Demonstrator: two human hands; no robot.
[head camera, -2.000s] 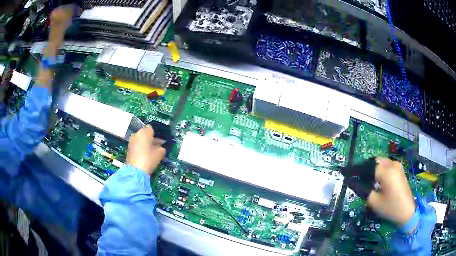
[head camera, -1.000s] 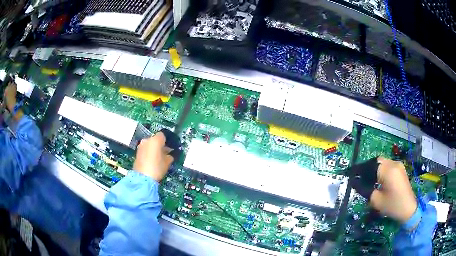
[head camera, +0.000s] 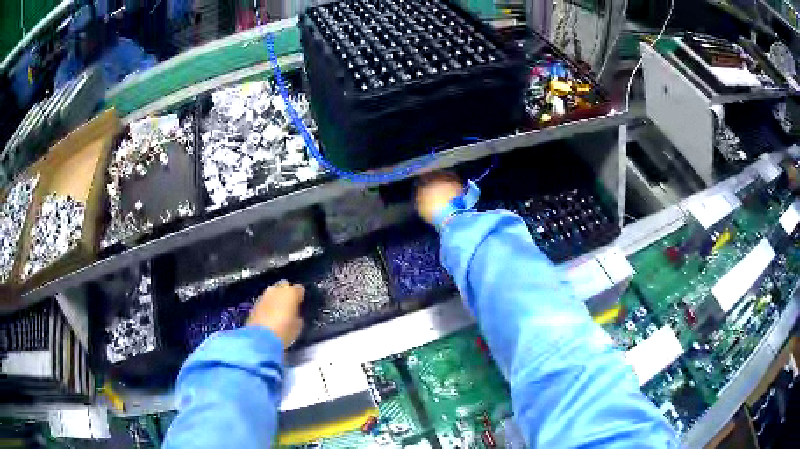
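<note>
My left hand (head camera: 277, 313) is over the left bin of blue-purple capacitors (head camera: 210, 325), fingers at its right end; I cannot tell whether it holds a part. My right hand (head camera: 439, 196) reaches under the upper shelf, above and behind the other blue-purple bin (head camera: 416, 266); its fingertips are hidden or blurred. A bin of small silver-grey components (head camera: 351, 288) lies between the two hands. Green circuit boards (head camera: 452, 368) lie below, with a finned heatsink (head camera: 325, 386) by my left sleeve.
A tall black stack of component trays (head camera: 412, 96) stands on the upper shelf, left of a bin of mixed coloured parts (head camera: 557, 92). White parts (head camera: 250, 145) and a cardboard box (head camera: 77, 188) are at left. A blue coiled cord (head camera: 307, 145) hangs across the shelf edge (head camera: 351, 189).
The view has swung up and right to the shelves. Both hands have left the boards and are now at the bins. The other person's hand at the left is out of view.
</note>
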